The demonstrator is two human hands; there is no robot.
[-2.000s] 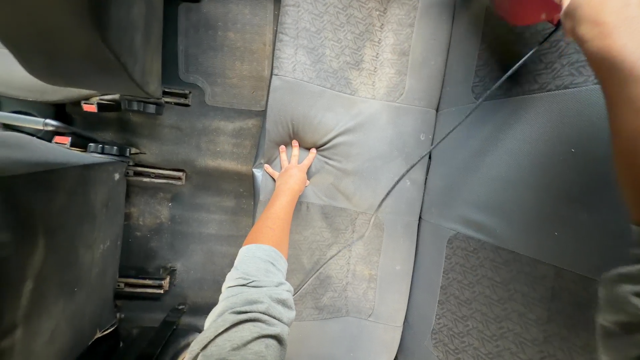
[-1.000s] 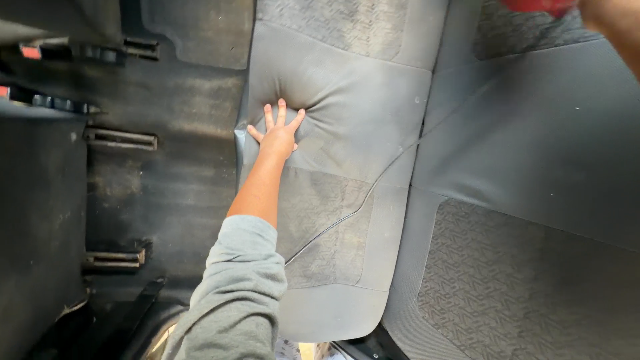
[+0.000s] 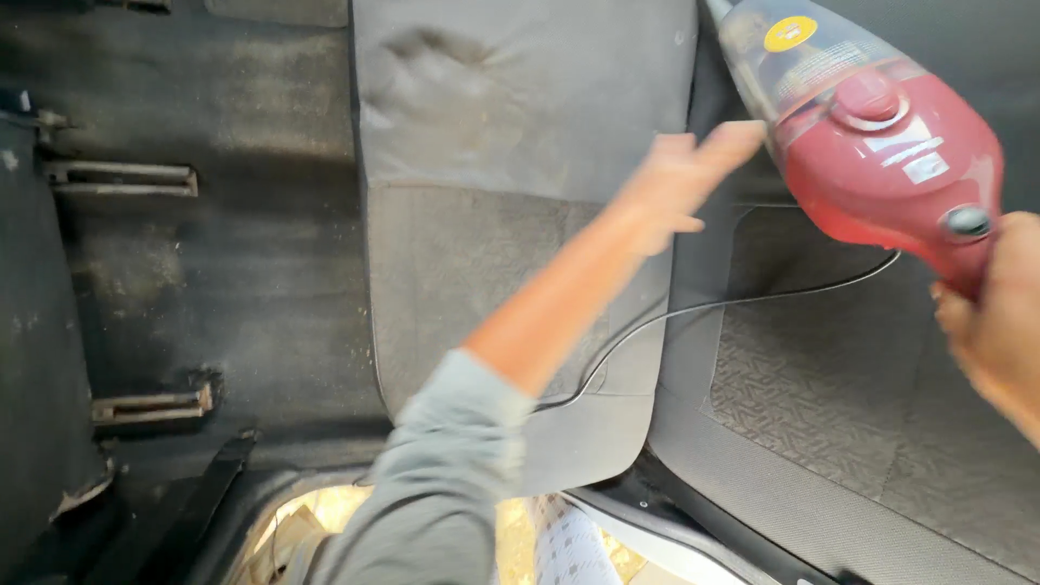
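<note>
My right hand (image 3: 995, 325) is closed around the handle of a red handheld vacuum cleaner (image 3: 894, 162) with a clear dust chamber, at the upper right. My left hand (image 3: 670, 191), blurred and with fingers spread, is over the edge of the grey rear seat cushion (image 3: 479, 268), its fingertips close to the vacuum's body; whether they touch it cannot be told. A thin black cord (image 3: 691, 309) runs from the vacuum across the backrest and the cushion, passing behind my left forearm. The cushion's smooth upper part is creased and dented.
The patterned grey seat backrest (image 3: 796, 357) rises on the right. Left lies the dirty dark car floor (image 3: 284, 244) with metal seat rails (image 3: 122, 177) and the side of a front seat (image 3: 32, 325). Below are the door sill and a patterned cloth (image 3: 569, 544) outside.
My left hand has lifted off the cushion, where it pressed, and moved right towards the vacuum. The vacuum, barely in view before, now shows largely. The view has shifted.
</note>
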